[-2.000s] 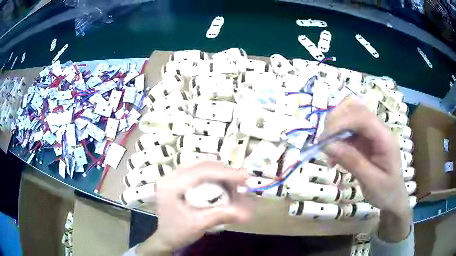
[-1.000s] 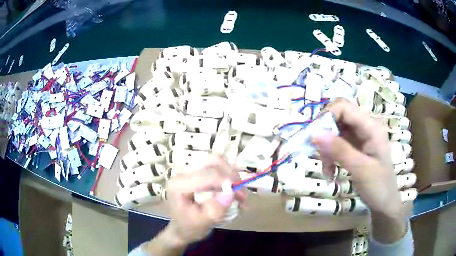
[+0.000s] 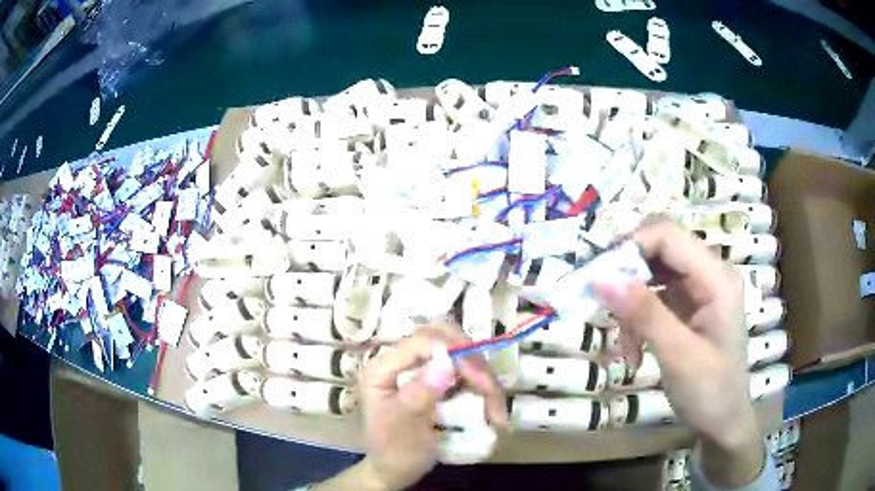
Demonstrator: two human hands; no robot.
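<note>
A white flat wired module [image 3: 593, 278] is pinched in my right hand [image 3: 686, 326], over the pile of cream housings. Red and blue lead wires [image 3: 504, 338] run from it to my left hand [image 3: 422, 393], which pinches their light end between thumb and finger. My left hand also holds a cream housing [image 3: 467, 427] below the wires, partly hidden by the fingers. Several more wired modules [image 3: 527, 163] lie loose on the cream housings [image 3: 305, 360] just beyond my hands. Glare washes out detail in the middle of the pile.
A heap of wired modules [image 3: 144, 230] lies at the left. The housings rest on a cardboard sheet [image 3: 216, 422]. Beyond, thin cream covers [image 3: 433, 30] lie on the dark green belt [image 3: 326, 48]. An open brown box [image 3: 820, 211] stands at the right. More cartons [image 3: 187, 446] are below the bench edge.
My right hand took hold of the module; earlier it held only a thin strand. My left hand moved slightly right, keeping the housing and wire end. The view shifted, moving the pile left.
</note>
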